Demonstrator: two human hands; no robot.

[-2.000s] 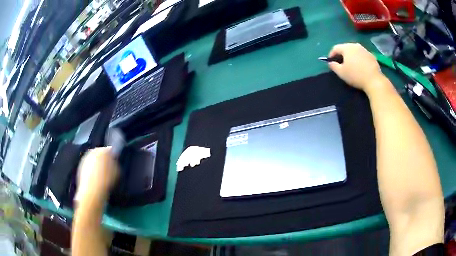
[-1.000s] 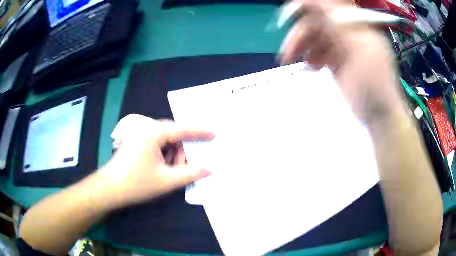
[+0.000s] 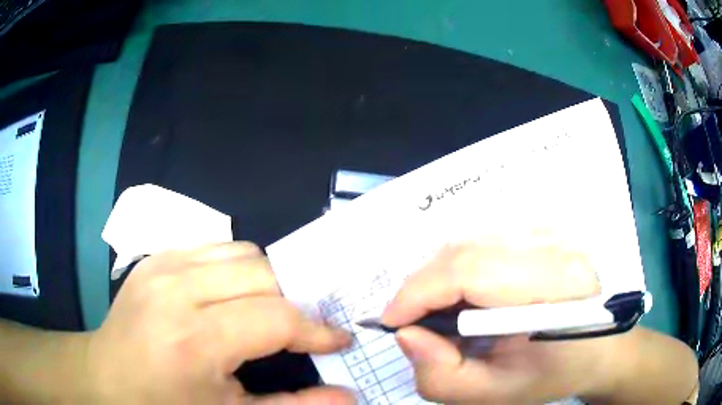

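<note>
The white record sheet (image 3: pixel 538 206) lies at a slant over the closed laptop, with a handwritten heading and a ruled table at its lower left. The silver laptop (image 3: pixel 360 183) shows only at one corner above the sheet's edge. My right hand (image 3: pixel 499 316) holds a white pen (image 3: pixel 538 318) with a black grip, its tip at the table's rows. My left hand (image 3: pixel 214 324) rests at the sheet's left edge, fingertips on the paper. A crumpled white wipe (image 3: pixel 166 217) lies just above my left hand, which partly overlaps it; I cannot tell if it is gripped.
The black mat (image 3: pixel 237 103) lies under the sheet on the green bench (image 3: pixel 443 32). Another silver laptop (image 3: pixel 17 206) is cut off at the left edge. Red bins (image 3: pixel 649 28), a green strip (image 3: pixel 651 126), a red packet (image 3: pixel 702 245) and dark cords are at the right.
The sheet, absent two seconds ago, now covers most of the laptop. My right hand has come down onto it with the pen. My left hand has moved lower left, and the view is closer.
</note>
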